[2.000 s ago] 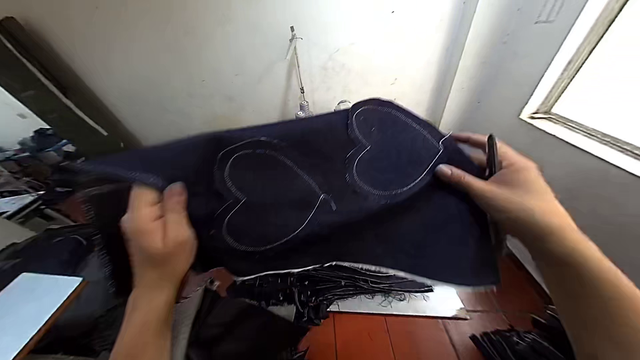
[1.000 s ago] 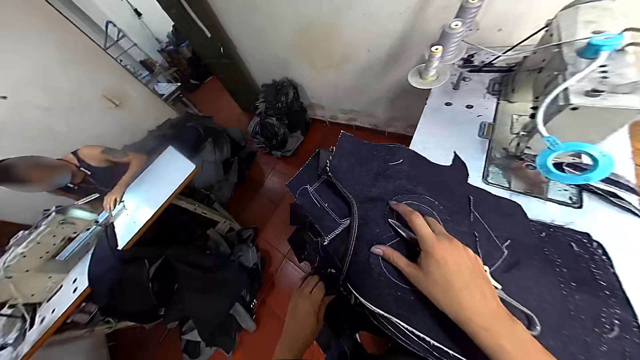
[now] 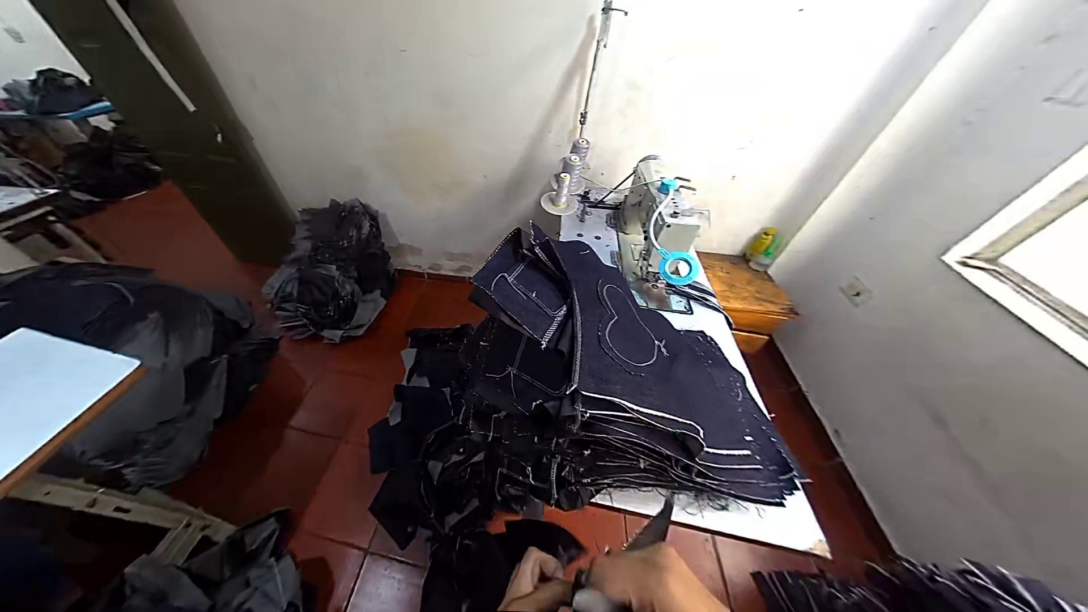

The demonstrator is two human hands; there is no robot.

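Observation:
A tall stack of dark denim pieces [image 3: 680, 374] with white stitching lies on the sewing machine table. The top piece bears a stitched heart outline, and its left part is folded over, showing a pocket. Below the table's near edge, my right hand [image 3: 650, 578] is closed on a pointed metal tool [image 3: 653, 525], perhaps scissors or a thread snipper; its handle is hidden. My left hand [image 3: 535, 574] is right beside it at the bottom edge, near dark cloth, with its fingers curled. Whether it holds anything is unclear.
An industrial sewing machine [image 3: 650, 212] with a blue ring and thread cones [image 3: 571, 170] stands behind the stack. A wooden cabinet [image 3: 744, 293] is at its right. Denim bundles [image 3: 327, 272] sit on the red tiled floor, and a white tabletop [image 3: 55, 395] juts in at left.
The right hand was on the top denim piece a second ago and is now low beside the left hand, off the stack. The view has swung; the other person is out of frame.

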